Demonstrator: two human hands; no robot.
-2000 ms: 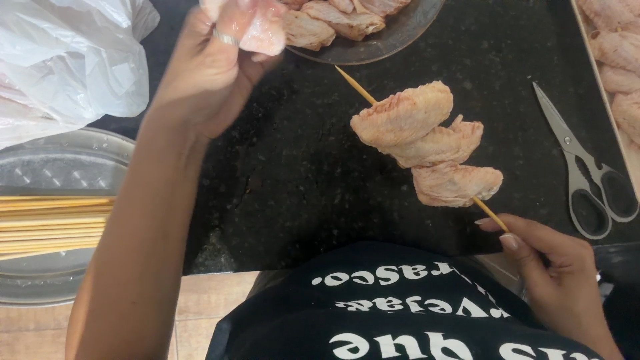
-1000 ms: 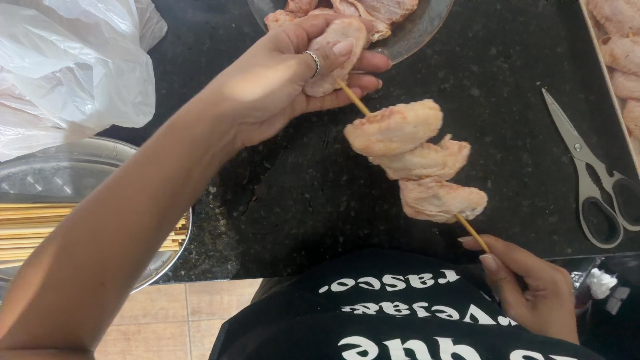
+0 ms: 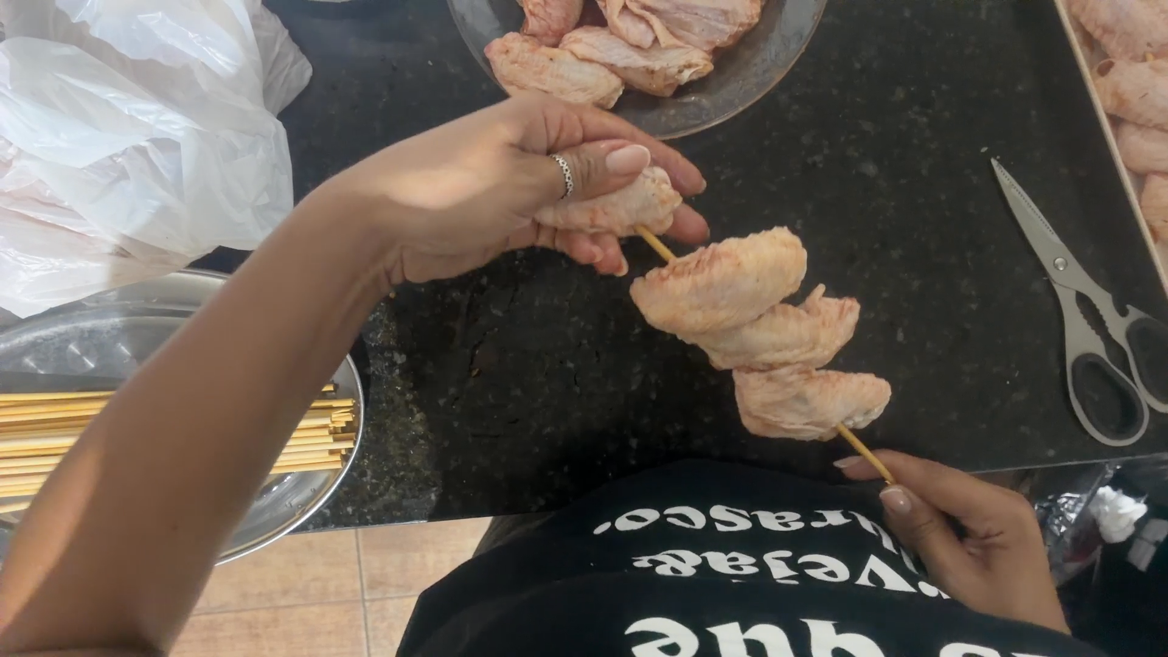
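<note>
My right hand [image 3: 967, 538] pinches the lower end of a wooden skewer [image 3: 864, 453] near the counter's front edge. Three pieces of raw chicken wing [image 3: 721, 281] are threaded on the skewer, pressed against each other. At its upper end, my left hand [image 3: 511, 182], with a ring on it, holds another raw chicken piece [image 3: 620, 205] between thumb and fingers. The skewer meets this piece; its tip is hidden, so how far it goes in cannot be seen. A glass dish [image 3: 766, 87] with several raw chicken pieces [image 3: 639, 59] lies just beyond my left hand.
Kitchen scissors [image 3: 1063, 274] lie on the dark stone counter [image 3: 511, 365] at the right. Beyond them is a tray [image 3: 1109, 151] of raw chicken. On the left are a white plastic bag [image 3: 137, 137] and a round metal tray [image 3: 351, 438] holding wooden skewers [image 3: 315, 443], partly behind my left forearm.
My left hand has come from the dish area to the skewer's upper end with a chicken piece, which has moved down towards the three threaded ones. My right hand still holds the lower end.
</note>
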